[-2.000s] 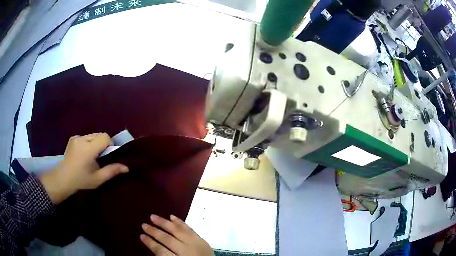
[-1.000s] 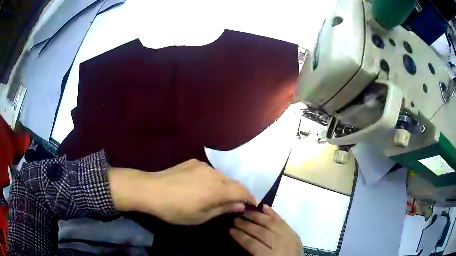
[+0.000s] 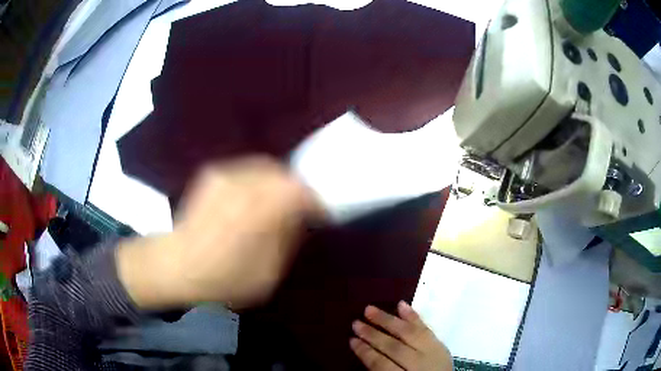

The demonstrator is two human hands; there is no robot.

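A maroon body panel with a scooped neckline lies left of the sewing machine head. A second maroon piece lies in front of it, with a pale reverse side turned up between them, left of the presser foot. My left hand is motion-blurred over the cloth, its fingers at the edge of the pale part; its grip is hard to make out. My right hand lies with fingers spread on the maroon cloth at the lower edge, partly cut off by the frame.
Pale grey-blue cut pieces lie at the far left. An orange-red basket is at the left edge. A pale panel lies right of the needle plate. Another grey-blue piece is at the lower left.
The body panel has moved away from the needle and further up the table. My left hand has come back leftward from beside my right hand. More pale reverse side shows.
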